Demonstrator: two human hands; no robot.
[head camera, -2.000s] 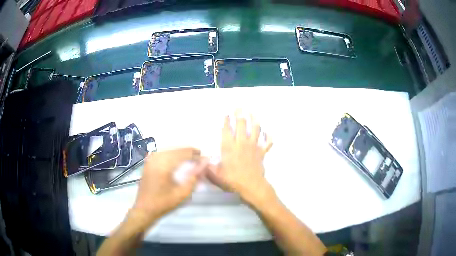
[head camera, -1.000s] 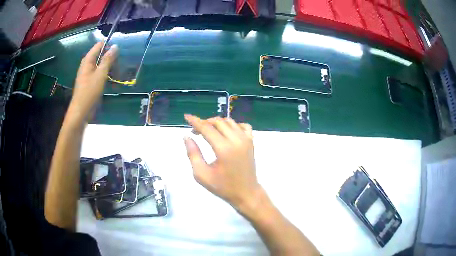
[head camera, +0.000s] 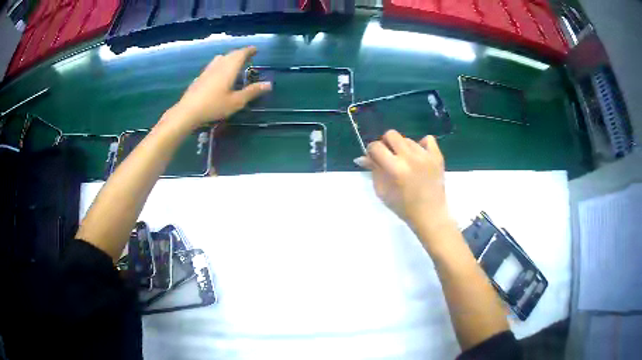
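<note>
My left hand (head camera: 211, 91) is over the green belt, thumb and fingers apart, at the left end of a phone middle frame (head camera: 303, 68) lying flat; it does not visibly grip it. My right hand (head camera: 408, 172) has its fingers curled on the near edge of another middle frame (head camera: 433, 95), which lies at an angle and touches or nearly touches the first. The fingers hide part of its near edge. A row of frames (head camera: 267, 124) lies along the belt's near side, partly behind my left forearm. Another frame (head camera: 493, 84) lies farther right.
The white sheet (head camera: 296, 253) bears a loose pile of frames (head camera: 169, 264) at left, partly behind my left arm, and overlapping frames (head camera: 517, 274) at right. Red trays (head camera: 479, 21) and a dark tray (head camera: 176, 17) stand across the belt. Printed sheets (head camera: 609, 246) lie at far right.
My left hand has moved right and no longer holds up a frame. My right hand has moved from above the sheet's far edge rightward to the angled frame. The view has shifted.
</note>
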